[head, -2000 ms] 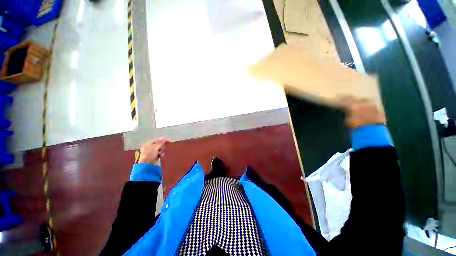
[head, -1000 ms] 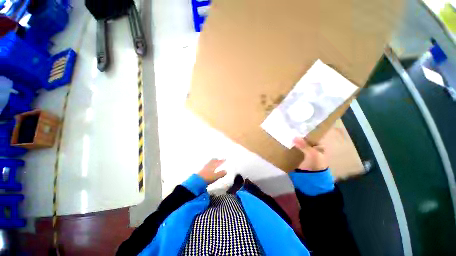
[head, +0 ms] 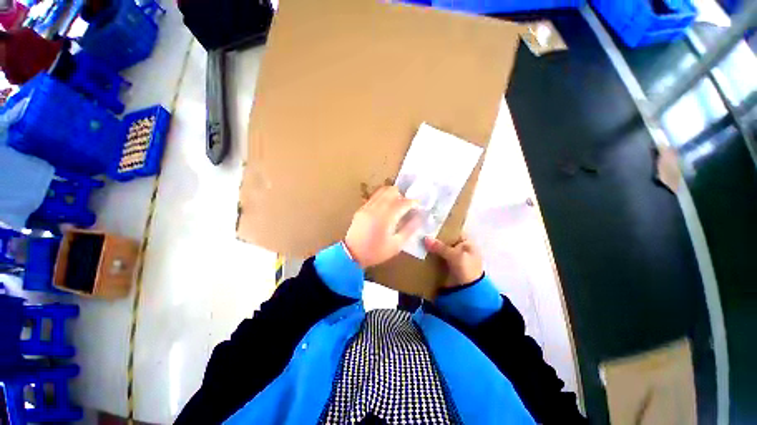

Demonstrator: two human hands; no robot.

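A large tan cardboard sheet [head: 332,108] is held in front of my body, above the floor. A white paper [head: 446,162] lies on it near its lower right edge, with a greyish patch partly hidden by my left hand. My right hand [head: 459,261] grips the sheet's near edge, its thumb on top by the paper's lower corner. My left hand [head: 380,226] is over the paper's left side, fingers bent; whether it grips anything is unclear. Small dark marks [head: 369,189] show on the cardboard beside my left hand.
A dark bench [head: 573,207] runs along the right, with a piece of tan cardboard [head: 651,386] at its near end. Blue totes [head: 643,18] stand at the far right. A pallet truck fork [head: 217,108], a brown box [head: 95,262] and blue stools [head: 50,328] are at left.
The cardboard sheet has come into view, carried by my right hand, and now sits lower in front of me. My left hand has moved from beside my body onto the white paper.
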